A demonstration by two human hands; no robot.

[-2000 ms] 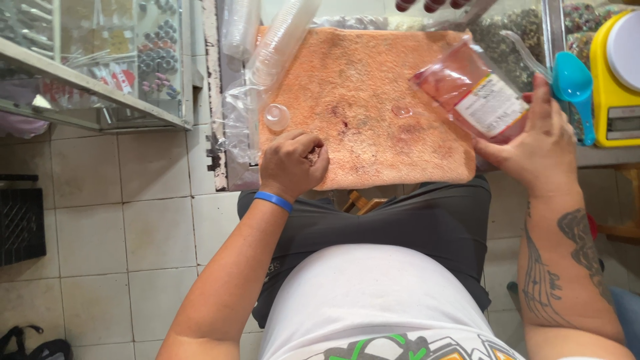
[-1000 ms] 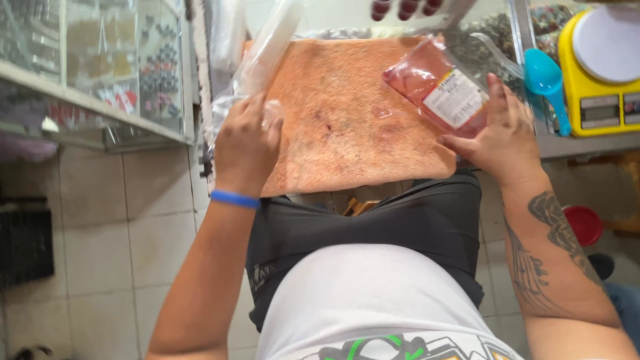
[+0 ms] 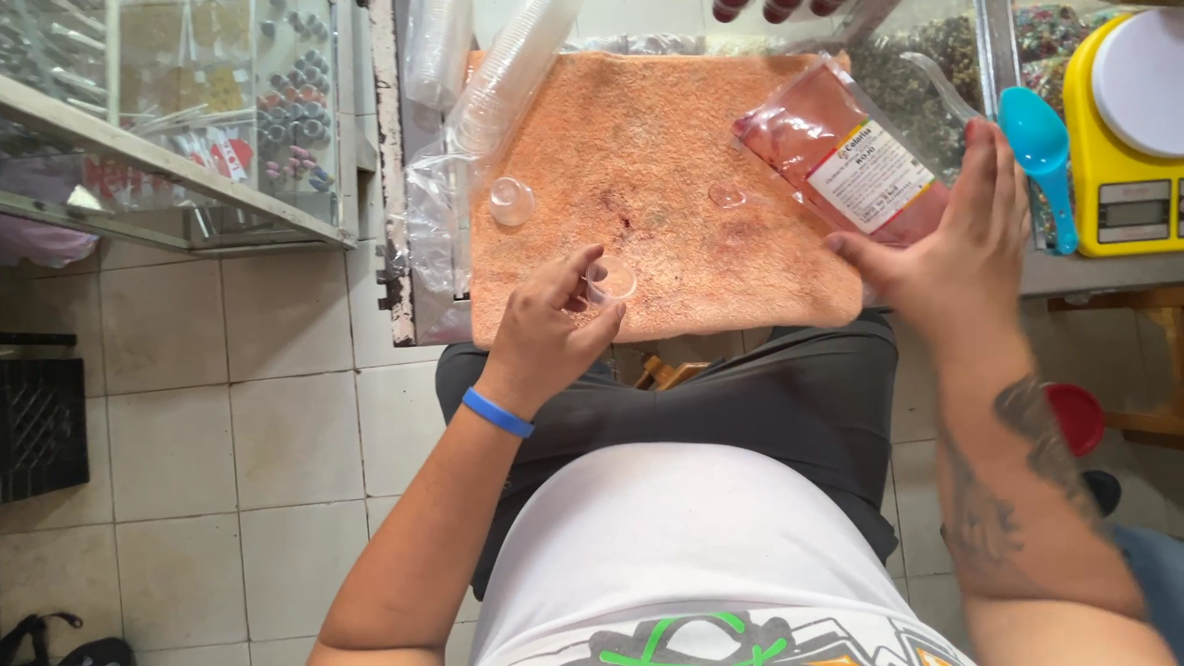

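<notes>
My left hand (image 3: 561,319) grips a small clear plastic cup (image 3: 612,280) between thumb and fingers, over the lower part of an orange terry towel (image 3: 666,111). My right hand (image 3: 962,217) holds a clear plastic bag of red powder (image 3: 786,139), labelled, at its lower right end above the towel's right side. Another small clear cup (image 3: 511,202) stands on the towel's left side. A small clear round piece (image 3: 728,194) lies near the bag. Sleeved stacks of clear plastic cups (image 3: 513,69) rest at the upper left. Dark reddish stains mark the towel.
A turquoise scoop (image 3: 1034,139) lies beside a yellow kitchen scale (image 3: 1124,208) on the right. The towel covers part of a glass-topped display counter (image 3: 916,102). A glass case (image 3: 222,203) stands at left. Another person's fingertips (image 3: 777,9) show at the top edge.
Since one second ago, my left hand has moved right and toward my body, away from the cup stacks; a small cup now shows in its fingers. My right hand still holds the bag.
</notes>
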